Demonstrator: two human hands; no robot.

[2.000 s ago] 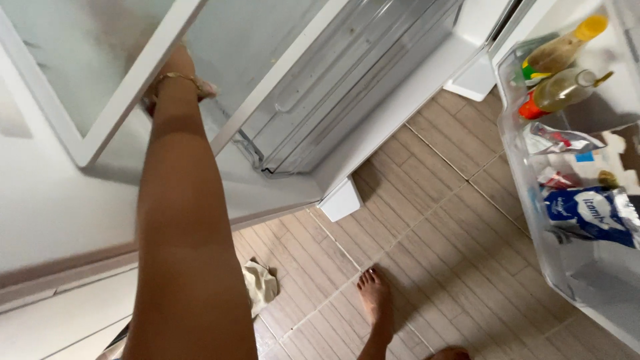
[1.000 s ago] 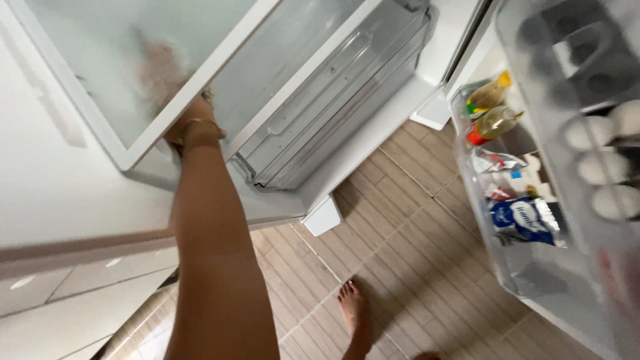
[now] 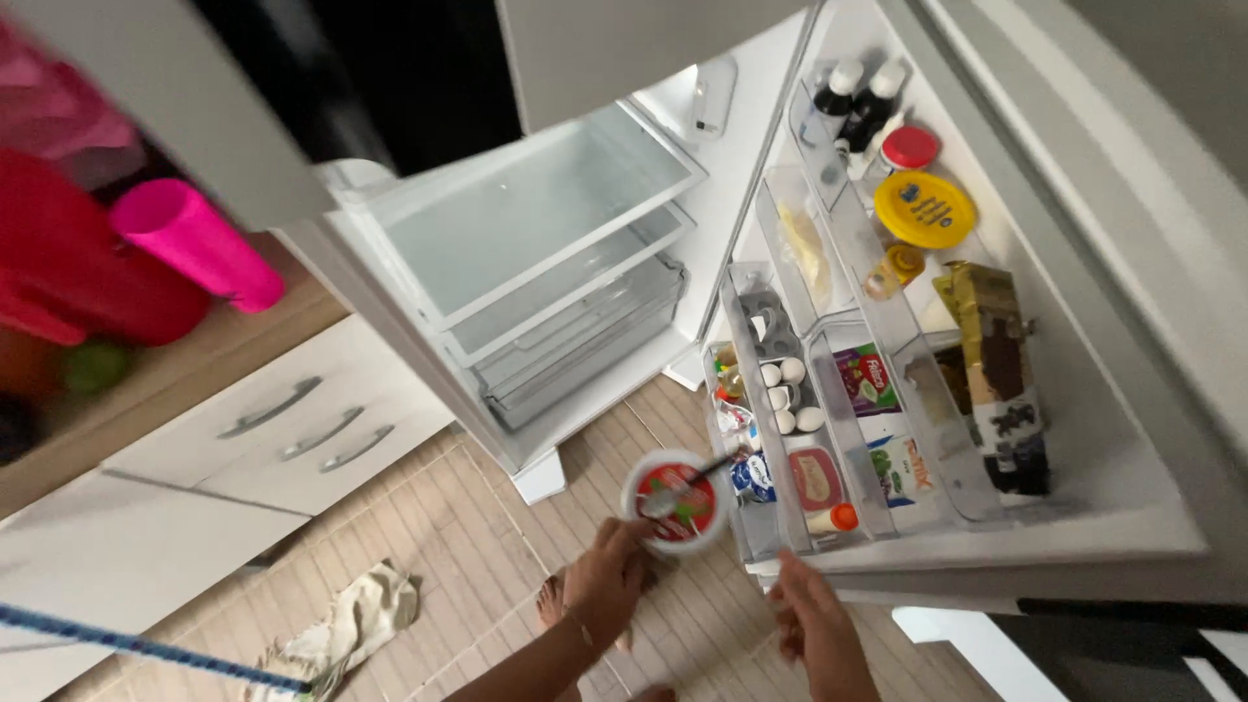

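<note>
My left hand (image 3: 609,575) grips the near rim of a round plastic tub (image 3: 680,502) with a red and green printed lid or face. A spoon (image 3: 673,495) with a dark handle lies across the tub's top. To the right, my right hand (image 3: 807,609) holds nothing, its fingers apart just below the lower corner of the refrigerator door's bins (image 3: 765,551). The glass refrigerator shelf (image 3: 546,219) stands further off, beyond both hands.
The open door carries eggs (image 3: 792,370), bottles (image 3: 868,97), a yellow-lidded tub (image 3: 924,209) and packets. At left are white drawers (image 3: 263,429) and a pink cup (image 3: 200,244) on a wooden counter. A cloth (image 3: 366,614) lies on the floor near a blue pole (image 3: 146,645).
One hand was inside the refrigerator at the glass shelf; now both hands are outside it, the left with a tub. The view has pulled back widely.
</note>
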